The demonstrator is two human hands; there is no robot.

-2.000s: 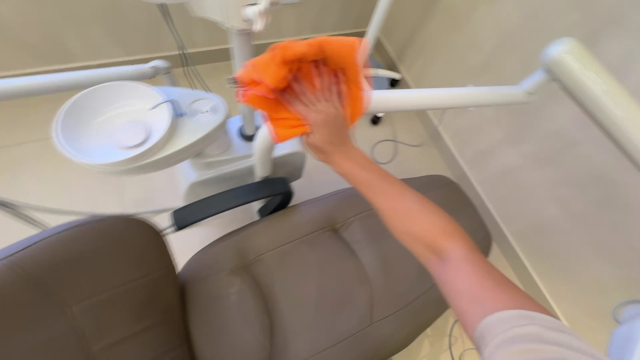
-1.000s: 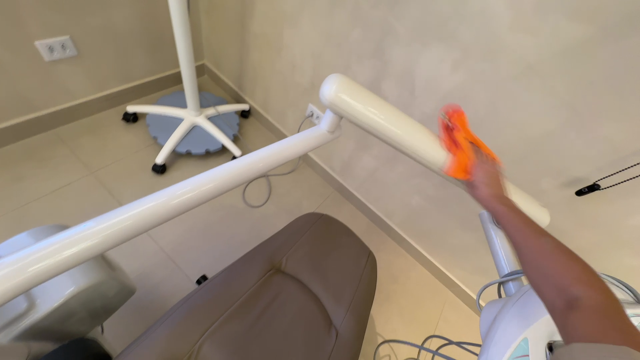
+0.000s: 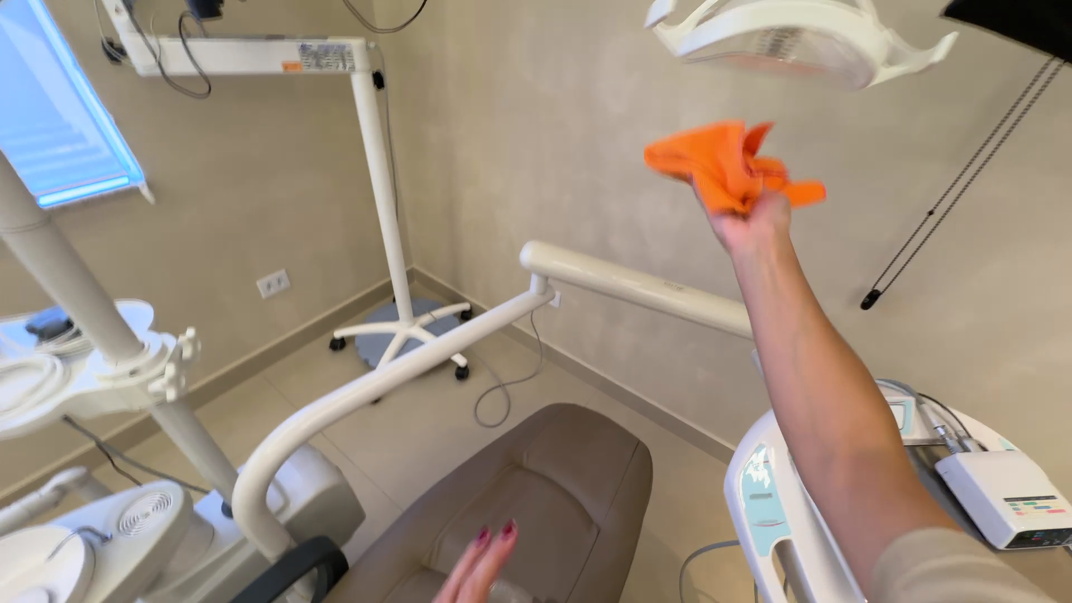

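An orange cloth (image 3: 720, 163) is bunched in my right hand (image 3: 758, 219), raised in front of the wall below the white dental lamp (image 3: 787, 38). Cloth and lamp look apart. The thick cream support arm (image 3: 636, 280) of the dental unit runs behind and below my right forearm. At the bottom edge, part of my left hand (image 3: 481, 565) shows over the brown dental chair (image 3: 536, 494), with two fingertips with dark red nails visible. The rest of that hand is out of frame, so whether it holds anything is hidden.
An instrument tray unit (image 3: 758, 494) with a white control box (image 3: 1005, 494) stands at the lower right. At the left are a spittoon bowl (image 3: 50, 561) and a pole (image 3: 75, 276). A wheeled stand (image 3: 381, 193) is near the corner. A beaded chain (image 3: 963, 184) hangs on the right.
My right hand has lifted off the thick cream support arm with the orange cloth and is now above it. The fingers of my left hand have come into view. The view has tilted up.
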